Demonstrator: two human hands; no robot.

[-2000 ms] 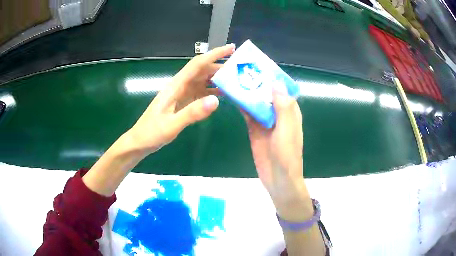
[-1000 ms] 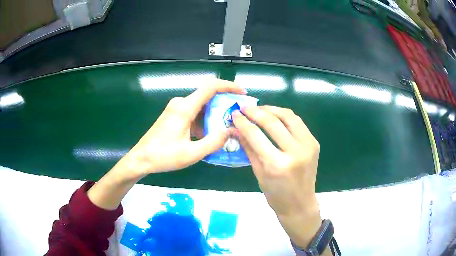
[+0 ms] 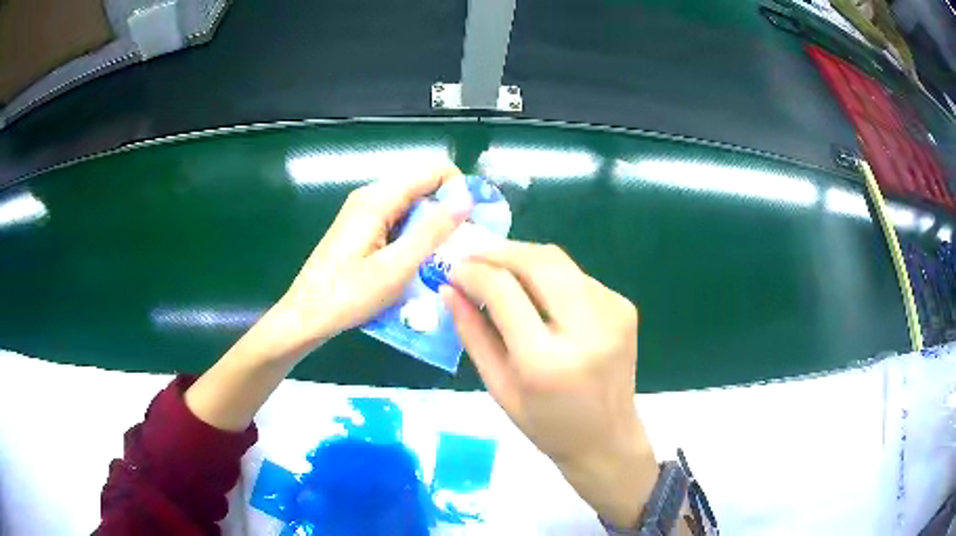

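A pale blue-white pack [image 3: 422, 313], about palm-sized, with a dark blue mark near its middle, is held above the green belt. My left hand [image 3: 362, 251] grips its left side and upper part, thumb on top. My right hand [image 3: 550, 340] pinches at the dark blue mark with thumb and fingertips. What the right fingertips hold is too small and blurred to tell. The fingers hide part of the pack. It is tilted, its lower corner pointing down and right.
The glossy green belt [image 3: 734, 283] crosses the view. Blue film pieces [image 3: 367, 487] lie heaped on the white cover [image 3: 797, 450] at the near edge. A grey post [image 3: 489, 52] stands beyond the belt. A red rack [image 3: 881, 126] is at the upper right.
The pack was held up by my right hand; my left hand then took it, and my right fingers moved to the dark blue mark. Since then the pack has tilted, its lower end coming nearer.
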